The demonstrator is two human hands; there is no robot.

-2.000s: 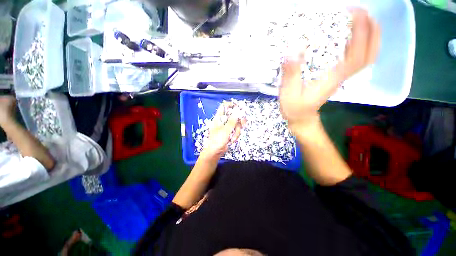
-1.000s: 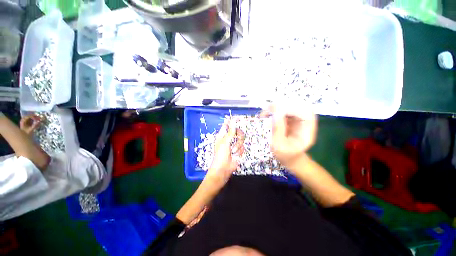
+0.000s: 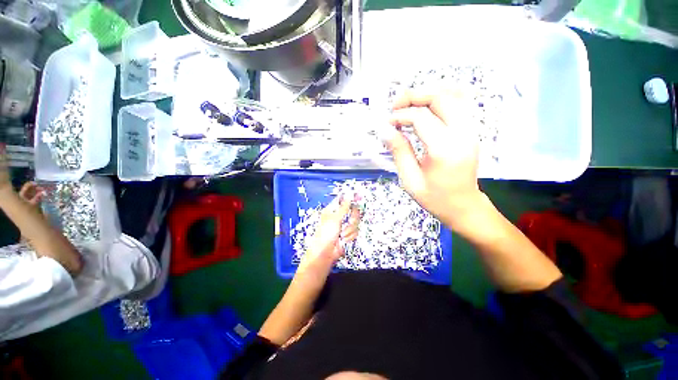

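Note:
The shallow blue bin (image 3: 287, 194) sits at my lap, heaped with small silvery-white parts (image 3: 398, 223). My left hand (image 3: 332, 226) is over the bin's left part, fingers curled around some small parts near the fingertips. My right hand (image 3: 435, 152) is raised at the bench's front edge, over the left part of the large white tray (image 3: 554, 111). Its thumb and index fingertips are near the right end of the pale metal fixture (image 3: 320, 133). Glare hides whether a part is between them. Parts lie thinly scattered in the tray.
A round steel bowl (image 3: 279, 44) stands behind the fixture, beside dark upright bars. Two black barrels (image 3: 230, 117) and small clear boxes (image 3: 141, 145) are left. A neighbouring person's arm (image 3: 37, 230) is far left. Red stools (image 3: 204, 234) stand below the bench.
My right hand moved from over the tray down to the blue bin's right side, then up to the fixture's right end. My left hand stayed over the bin. The view shifted, showing more bowl.

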